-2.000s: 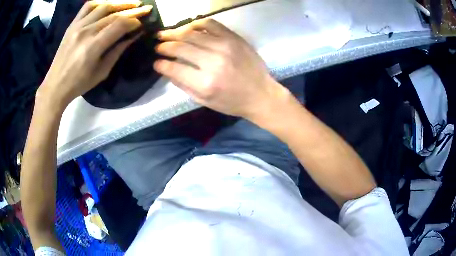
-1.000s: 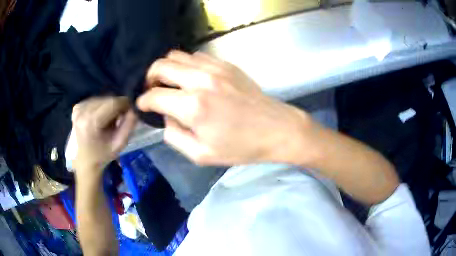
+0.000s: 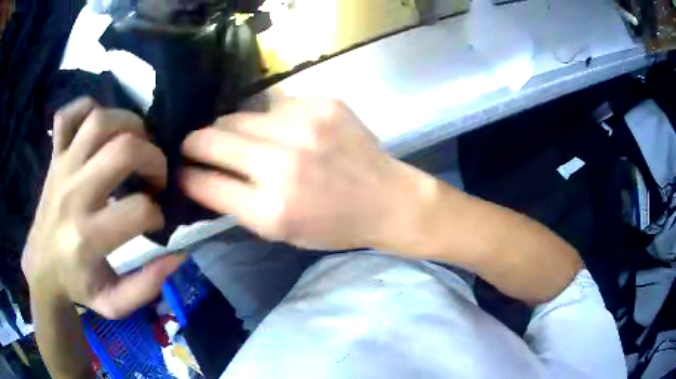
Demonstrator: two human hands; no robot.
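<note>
A black cloth (image 3: pixel 189 81) runs from the machine area at the top left down between my two hands, over the front edge of the table. My left hand (image 3: pixel 104 207) is at the left with its fingers curled on the cloth and its thumb held apart below. My right hand (image 3: pixel 296 174) pinches the cloth's right side with its fingertips. Both hands are slightly blurred. The held edge is mostly hidden by the fingers. The yellowish, brightly lit machine plate (image 3: pixel 341 29) lies just beyond my right hand.
The white table (image 3: pixel 430 74) has a pale front edge. A pale scrap (image 3: pixel 500 48) and a thin dark thread lie on it at the right. A blue basket (image 3: pixel 130 344) with mixed scraps is below at the left. Black and white pieces (image 3: pixel 652 141) lie below at the right.
My left hand has moved left and its fingers have spread from the blurred fist of a second ago. My right hand stays on the cloth. More of the yellowish plate shows.
</note>
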